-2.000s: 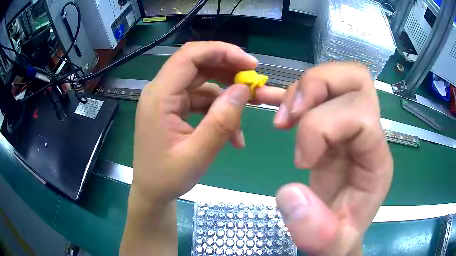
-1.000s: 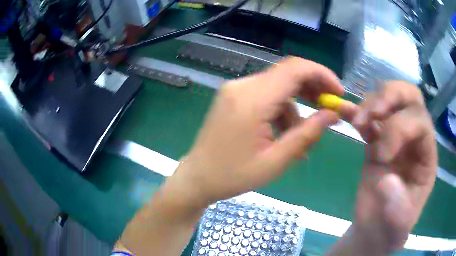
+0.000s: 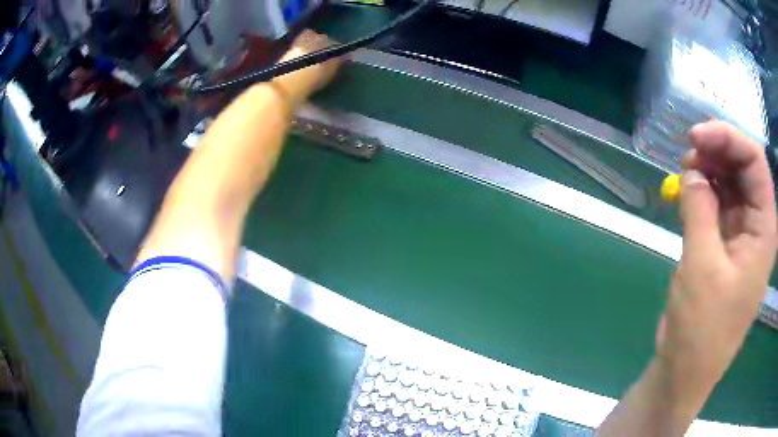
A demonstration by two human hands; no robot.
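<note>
My left hand (image 3: 317, 58) reaches to the far left side of the bench, small and partly behind a black cable; its fingers are not clear. My right hand (image 3: 725, 213) is raised at the right with curled fingers. A yellow finger cot (image 3: 671, 187) sits at a fingertip of it, beside the thumb; I see no part in this hand. The clear tray (image 3: 439, 397) of silvery round parts lies at the bottom middle, with neither hand on it.
A grey fixture bar (image 3: 341, 141) lies beside my left forearm, and another bar (image 3: 589, 164) lies farther right. A glossy tray stack (image 3: 699, 85) stands at the far right. The black cable (image 3: 281, 68) crosses the upper left. A dark glossy plate (image 3: 119, 183) lies left. Pale rails edge the green belt.
My left hand has left the yellow finger cot and moved to the far left. My right hand has moved right with the cot at its fingertip. The view has shifted.
</note>
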